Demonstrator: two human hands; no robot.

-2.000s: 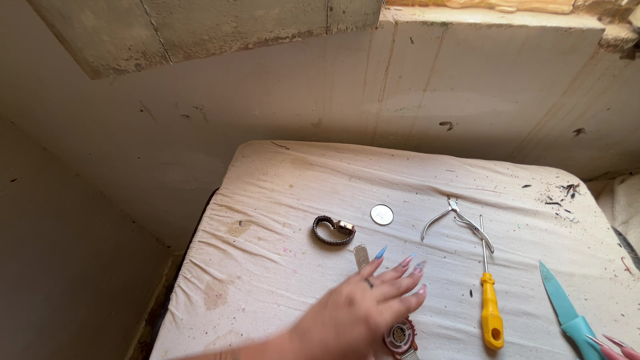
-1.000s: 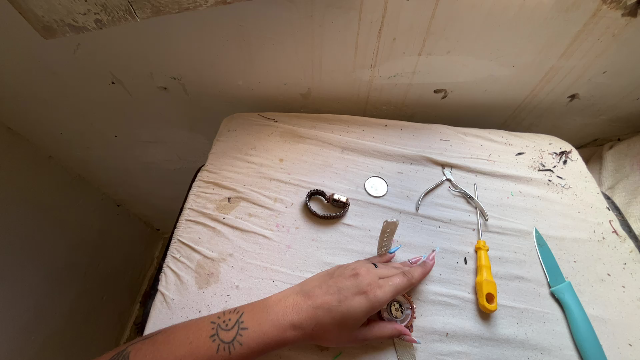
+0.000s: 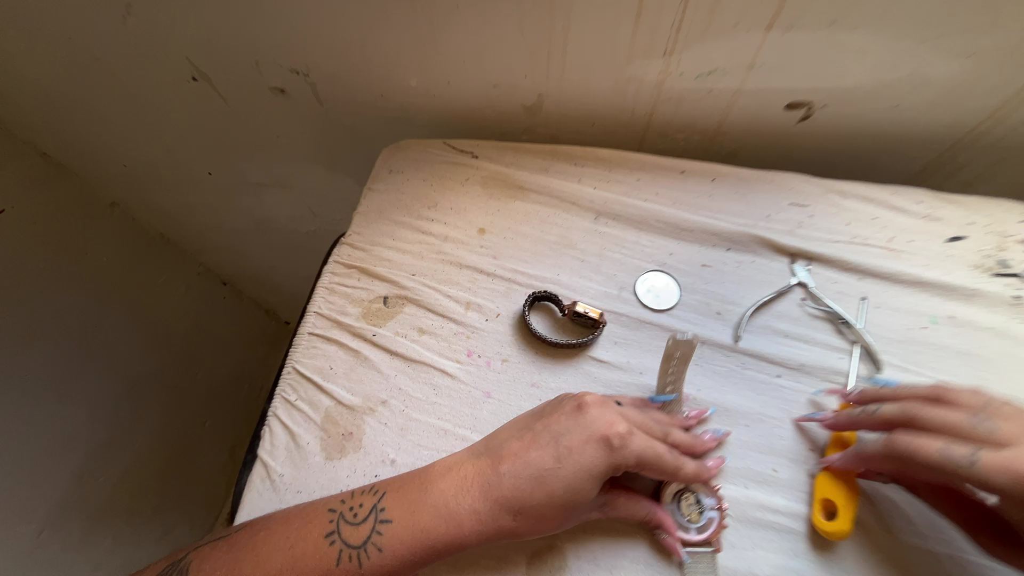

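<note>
My left hand [image 3: 616,464] rests on an opened wristwatch [image 3: 693,512], its fingers across the strap and its thumb at the case. The watch's inner parts show, and its perforated light strap [image 3: 676,370] reaches up past my fingers. My right hand [image 3: 920,444], slightly blurred, is at the yellow handle of a screwdriver [image 3: 834,492], fingers over its upper part; whether they grip it is unclear. Above the left hand lie a small watch with a dark braided bracelet [image 3: 564,342] and a round metal disc [image 3: 658,290].
Metal pliers [image 3: 802,276] lie with handles spread, one handle touching or crossing the screwdriver shaft. A wrinkled, stained cream cloth [image 3: 432,240] covers the table. A marked wall [image 3: 560,72] stands behind it. Dark specks lie at the right.
My right hand has come in from the right to the screwdriver's yellow handle, which lay untouched one second ago. My left hand stays on the watch. The view has shifted, and the teal knife is out of frame.
</note>
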